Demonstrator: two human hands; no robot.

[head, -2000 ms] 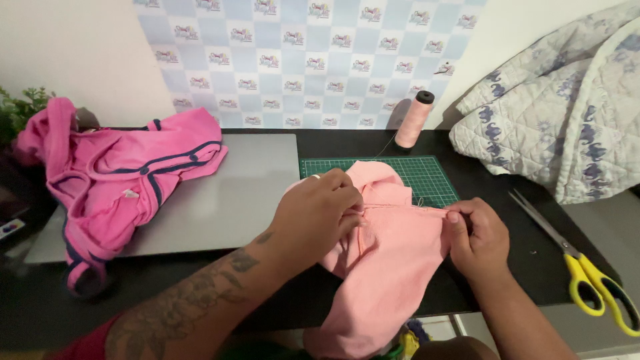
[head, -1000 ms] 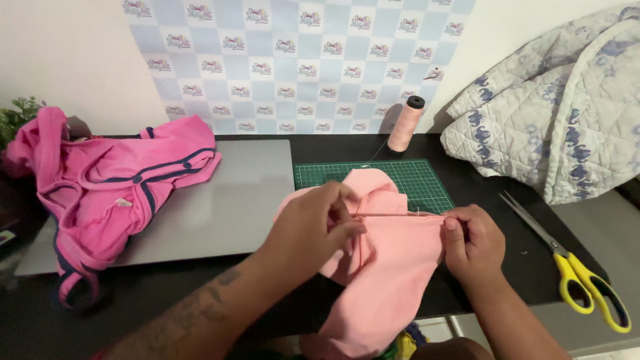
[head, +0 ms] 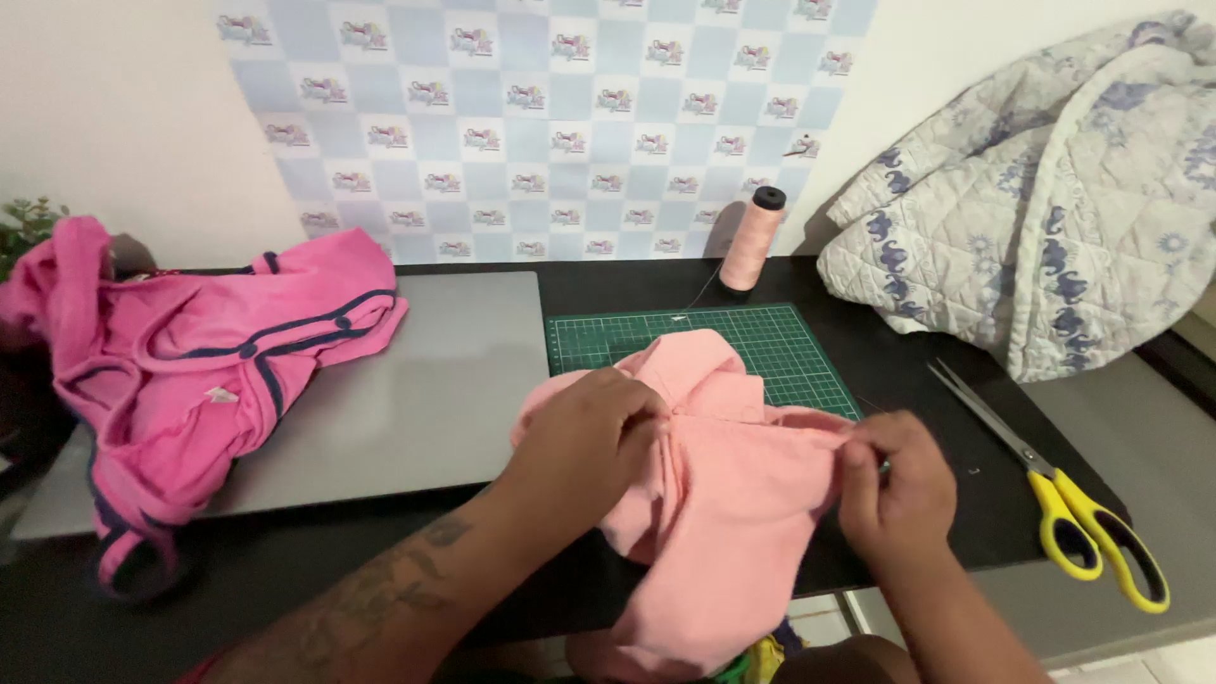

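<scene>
Salmon-pink fabric (head: pixel 731 494) hangs between my hands, its lower part falling over the table's front edge. My left hand (head: pixel 598 437) pinches a fold near the middle of the seam. At the right end of the seam, my right hand (head: pixel 898 475) grips the cloth between thumb and fingers. Whether a needle is held cannot be seen. Behind the fabric lies a green cutting mat (head: pixel 798 351). A spool of pink thread (head: pixel 752 242) stands upright at the back, with a thin thread trailing from it towards the mat.
Yellow-handled scissors (head: pixel 1054 494) lie at the right, blades slightly apart. A quilted patterned cloth (head: pixel 1007 218) is heaped at the back right. On the left, a bright pink garment with navy trim (head: pixel 228 351) lies over a flat grey panel (head: pixel 456 380). Patterned paper (head: pixel 570 123) covers the wall.
The seam edge, stretched fairly straight between my hands one second ago, now sags and is bunched near my right hand. Both hands stay on the pink fabric.
</scene>
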